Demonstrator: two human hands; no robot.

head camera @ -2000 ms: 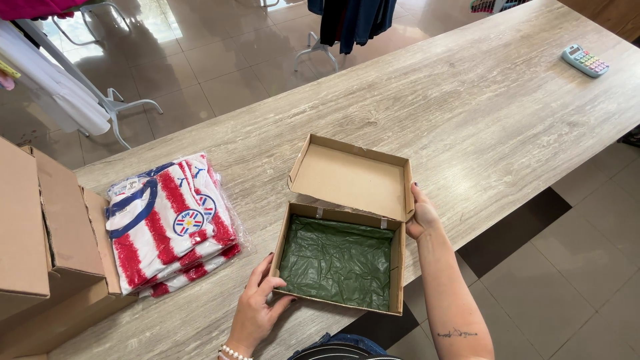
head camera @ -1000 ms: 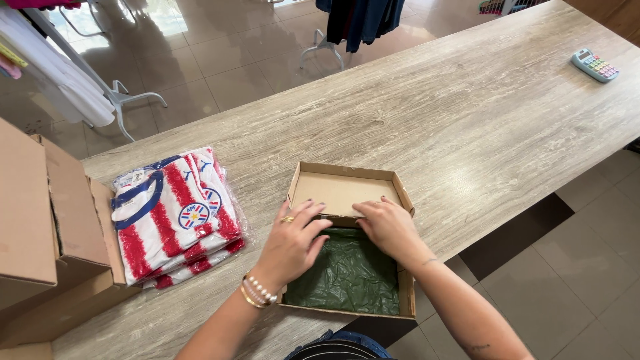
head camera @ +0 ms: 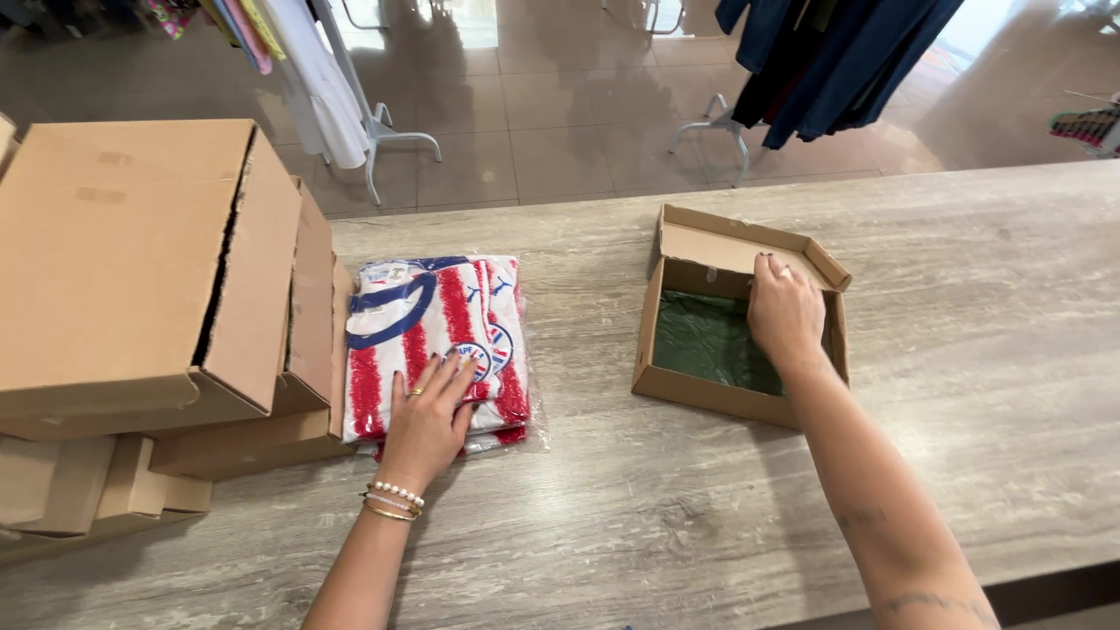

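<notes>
A stack of folded red-and-white striped jerseys (head camera: 451, 306) in clear plastic lies on the counter. My left hand (head camera: 430, 420) rests with spread fingers on the top jersey. To the right stands an open cardboard box (head camera: 717, 404), its lid (head camera: 735, 245) tilted back on the far side. Dark green tissue paper (head camera: 704, 341) lines the box. My right hand (head camera: 787, 308) is over the box's right part near the lid, fingers bent; whether they grip the lid's edge or the box wall cannot be told.
Large stacked cardboard boxes (head camera: 122, 262) stand at the left, close against the jerseys. The wood-patterned counter (head camera: 595, 499) runs across the view. Beyond its far edge are garment racks with hanging clothes (head camera: 840, 61) on a tiled floor (head camera: 560, 131).
My left hand has moved left from the box onto the jerseys. My right hand stays at the box. The view has swung left.
</notes>
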